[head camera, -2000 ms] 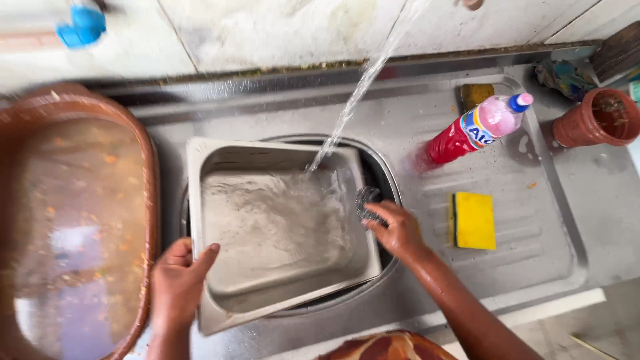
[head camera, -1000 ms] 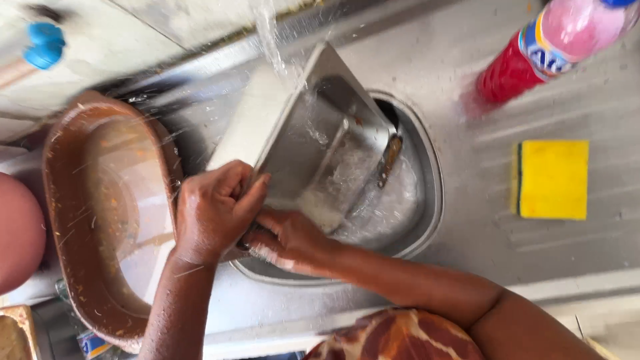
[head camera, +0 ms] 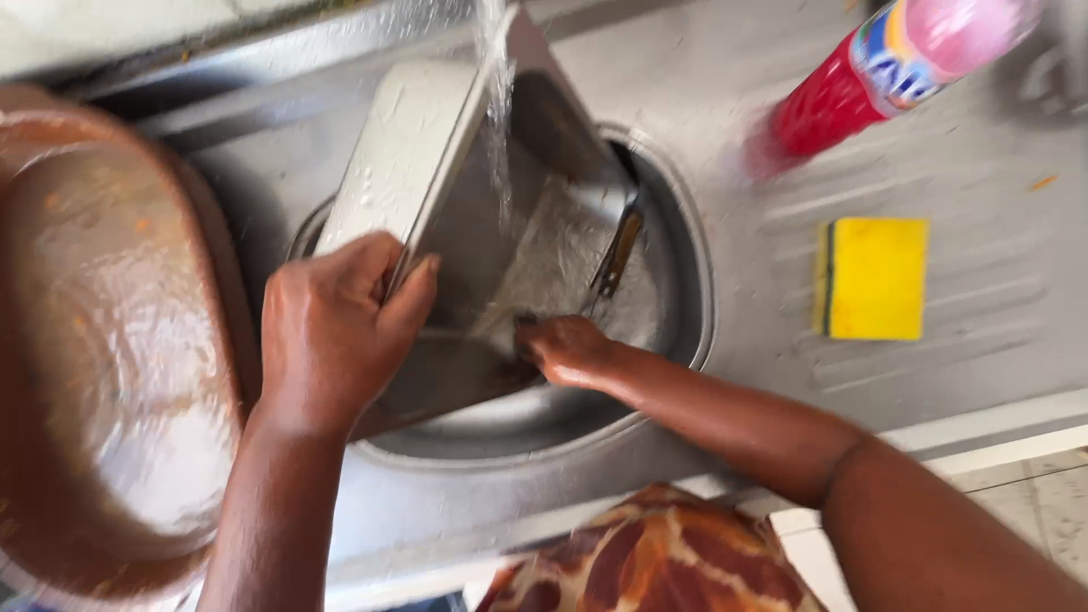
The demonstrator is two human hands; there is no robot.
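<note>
A deep rectangular metal pan stands tilted in the round sink basin, its opening turned to the right. My left hand grips the pan's near left rim, thumb on the inside. My right hand reaches into the lower part of the pan, closed on a dark scouring pad that is mostly hidden by the fingers. A stream of water falls into the pan. Beside the pan, in the basin, lies a utensil with a brown handle; its other end is unclear.
At the left stands a brown plastic tub of cloudy water with orange bits. A yellow sponge lies on the ridged metal drainboard at the right. Behind it stands a bottle of red liquid. A pale counter edge runs along the front.
The pan, lying flatter two seconds ago, is now tilted up on its side. My right hand has moved from beside my left hand down into the pan. The view has come closer.
</note>
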